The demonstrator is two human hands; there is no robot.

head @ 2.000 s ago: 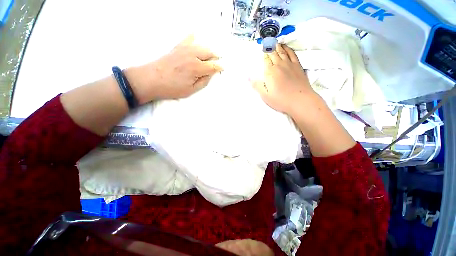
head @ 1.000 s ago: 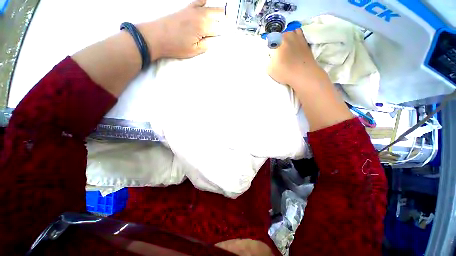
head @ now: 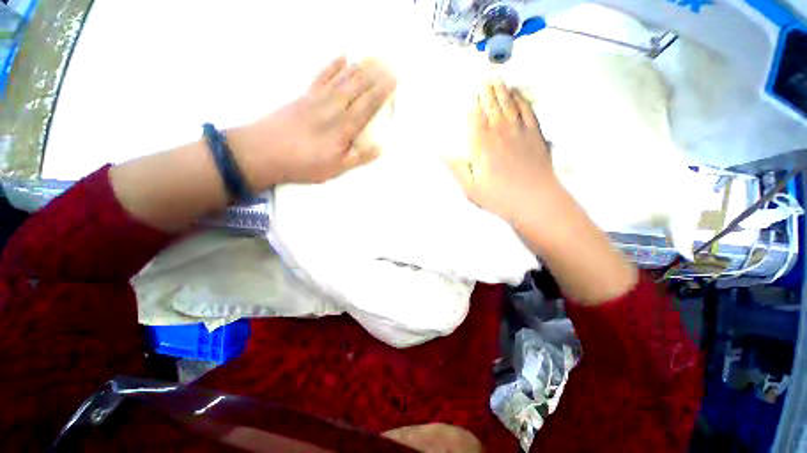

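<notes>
A white cloth garment piece [head: 389, 230], overexposed, lies on the white machine table and hangs over its front edge toward my lap. My left hand [head: 323, 124] lies on the cloth left of the needle area, fingers close together. My right hand [head: 509, 146] lies on the cloth just below the round needle-area fitting [head: 500, 34], fingers pointing up. Whether either hand pinches the cloth is hard to tell in the glare. The sewing machine head [head: 734, 80] stands at upper right. The needle and presser foot are not clear.
More pale cloth [head: 611, 124] lies right of my right hand. A ruled strip [head: 248, 218] runs along the table's front edge. Below hang folded cream cloth [head: 221, 283] and a plastic scrap bag [head: 535, 376]. A blue crate [head: 203, 341] is at lower left.
My left hand has moved down, away from the needle area. My right hand has also shifted down, its fingers now showing below the fitting. Cloth at the right is spread out more.
</notes>
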